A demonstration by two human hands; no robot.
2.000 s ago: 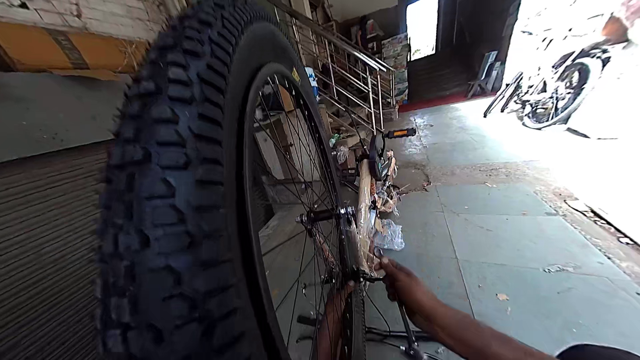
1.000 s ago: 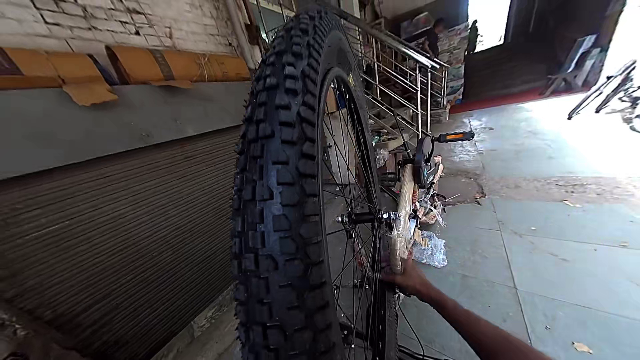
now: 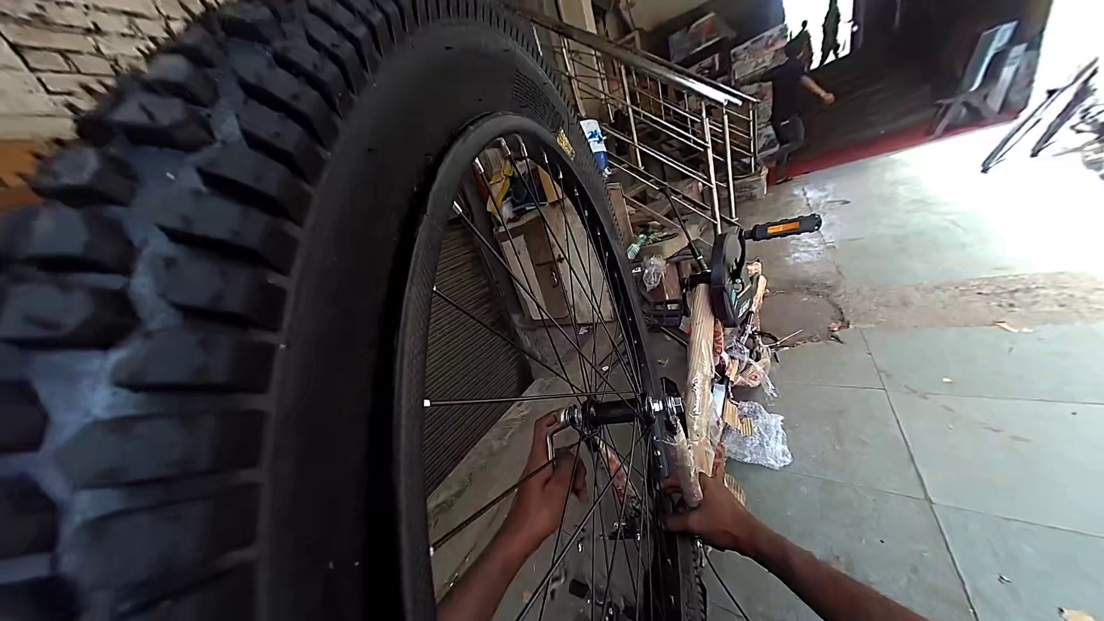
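A knobby bicycle tyre (image 3: 345, 259) fills the left side of the view, its spoked wheel turned toward me. Behind the spokes, my left hand (image 3: 552, 487) is at the near end of the wheel hub (image 3: 608, 414), its fingers around a small bent metal piece (image 3: 553, 438), perhaps a hex key. My right hand (image 3: 711, 513) grips the lower end of a plastic-wrapped frame tube (image 3: 700, 371), beside the wheel rim; its fingers are partly hidden. Above it are a black chain guard or crank cover (image 3: 731, 276) and a pedal with an orange reflector (image 3: 783, 227).
Crumpled clear plastic wrap (image 3: 759, 435) lies on the stone-tiled floor (image 3: 845, 440). Steel stair railings (image 3: 681, 95) stand behind the bicycle. Farther back, a person (image 3: 789, 95) is near a red-edged doorway. A bench (image 3: 983, 82) and part of another bicycle (image 3: 1048, 112) are at upper right.
The tyre now looms much closer in the view. My left hand now shows plainly at the hub; one second ago it was not visible. My right hand stays low by the frame tube.
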